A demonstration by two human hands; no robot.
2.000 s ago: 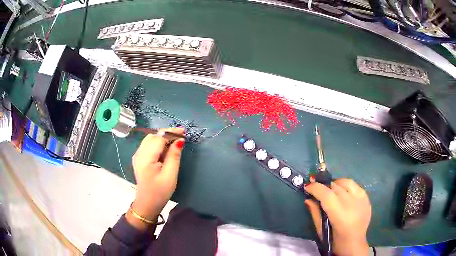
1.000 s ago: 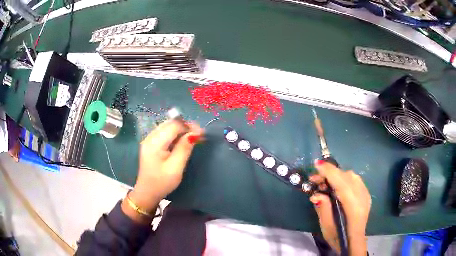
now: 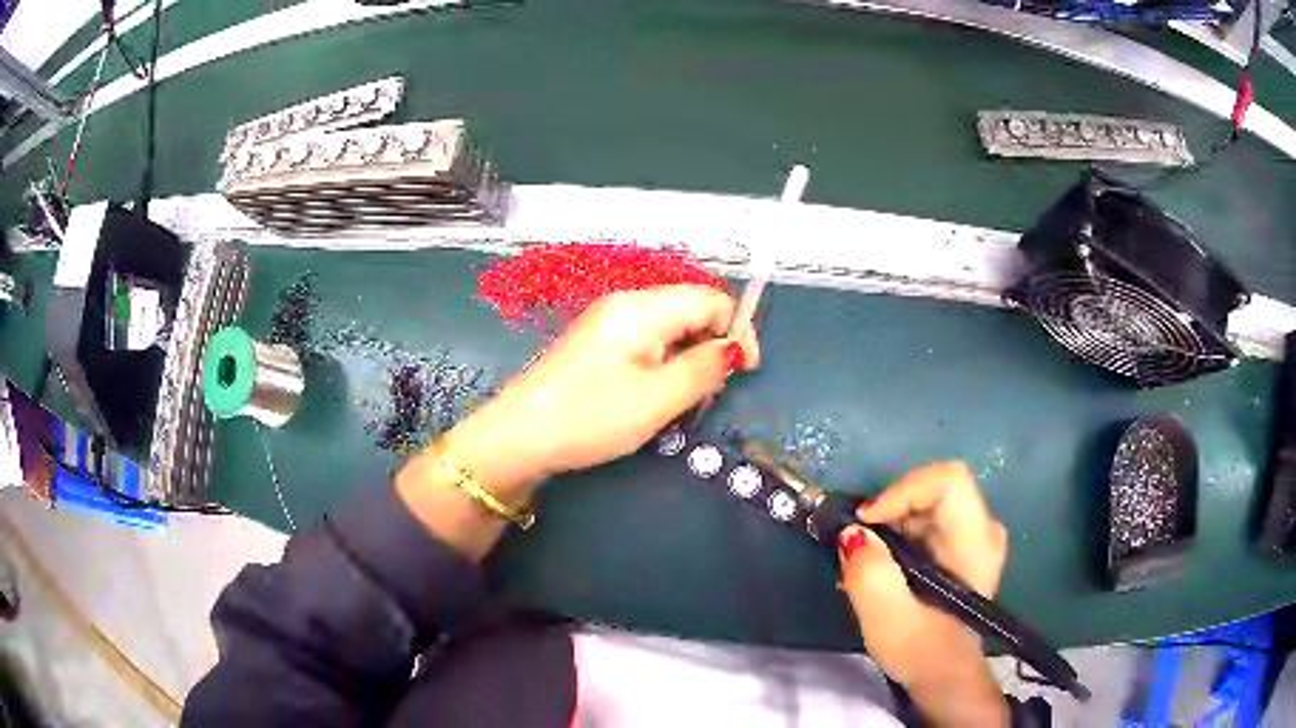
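Note:
My left hand (image 3: 625,373) holds the pale tweezers (image 3: 769,263), wide end pointing up, over the upper left end of the black LED bar housing (image 3: 725,474). The hand and wrist hide that end and the tweezer tips. My right hand (image 3: 924,566) holds the soldering iron (image 3: 949,590) by its black handle, its barrel pointing up and left over the bar. White LED discs show in a row in the bar. The red wires (image 3: 569,277) lie in a heap behind my left hand, which partly covers them. Black wires (image 3: 415,391) lie scattered left of it.
A solder wire spool (image 3: 250,378) stands left, beside stacked grey bars (image 3: 199,377) and a black open-fronted box (image 3: 88,334). Another grey bar stack (image 3: 355,178) is back left. A single grey bar (image 3: 1087,138), a fan (image 3: 1130,292) and a shavings holder (image 3: 1148,498) are right.
My left hand has moved right, from the black wires to the bar with the tweezers. The soldering iron has swung from pointing up to lying low over the bar. The whole view has shifted.

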